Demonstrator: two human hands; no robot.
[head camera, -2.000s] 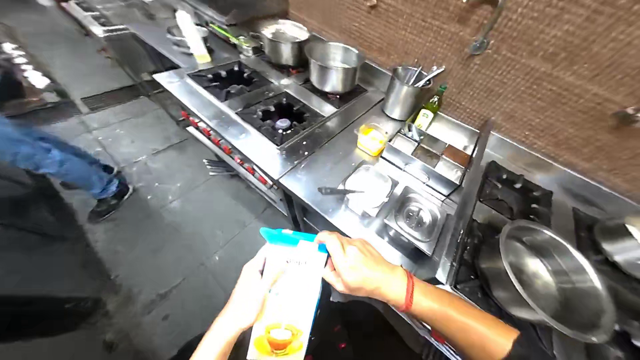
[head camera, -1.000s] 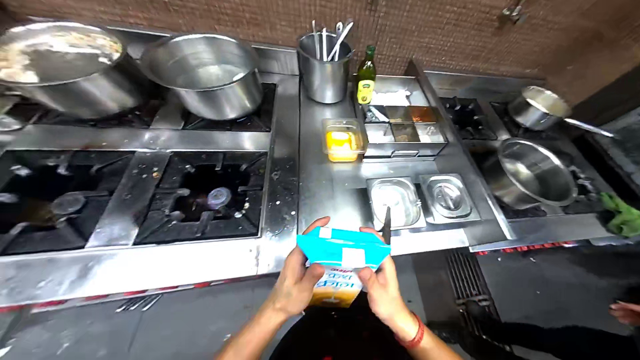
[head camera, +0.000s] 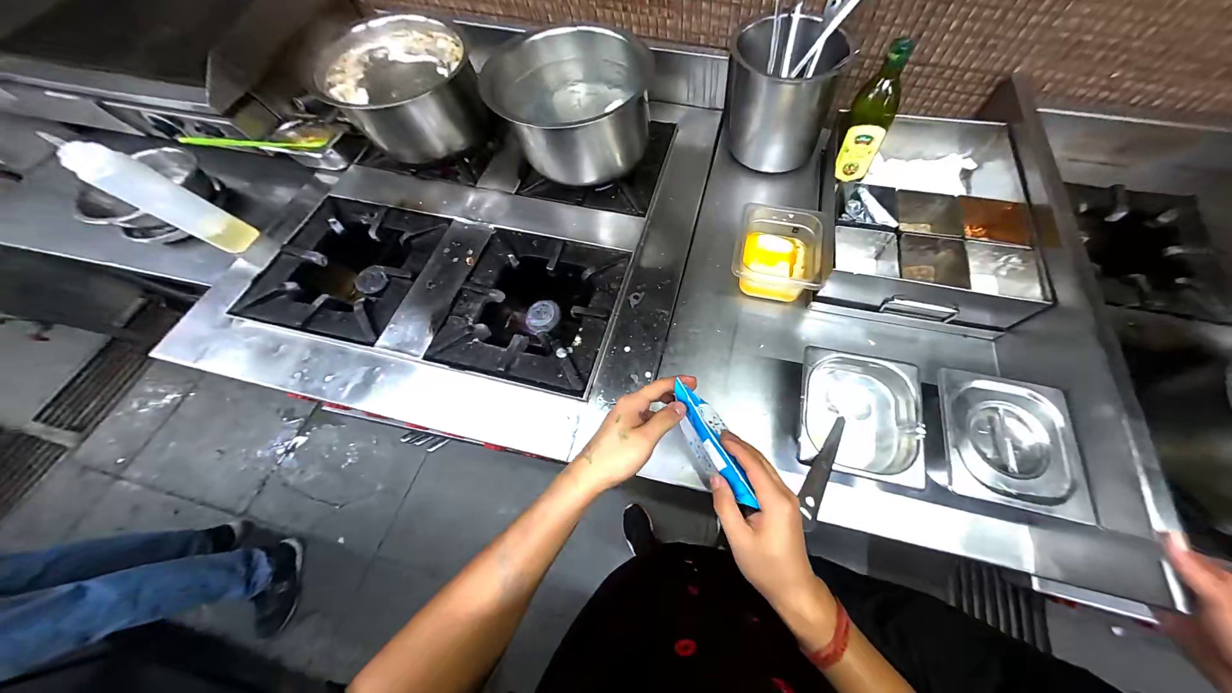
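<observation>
Both of my hands grip a blue and white carton (head camera: 717, 445) by its folded top, over the front edge of the steel counter. My left hand (head camera: 640, 428) pinches the far end of the top. My right hand (head camera: 765, 510), with a red wristband below it, holds the near end. The carton's printed side and lower body are mostly hidden. Just right of my right hand, a dark-handled utensil (head camera: 818, 476) leans out of a square steel pan (head camera: 861, 404). A lidded steel pan (head camera: 1015, 443) is beside that one.
Two steel pots (head camera: 404, 91) (head camera: 577, 106) stand on the back burners. A squeeze bottle (head camera: 159, 192) is at left. A tub of yellow contents (head camera: 775, 252), a condiment box (head camera: 938, 236), a green bottle (head camera: 871, 115) and a utensil canister (head camera: 782, 106) line the counter. Another person's legs (head camera: 125, 587) and hand (head camera: 1198, 587) show.
The carton has turned between my hands: its printed front showed before, and now its narrow blue top edge shows. The view has swung widely.
</observation>
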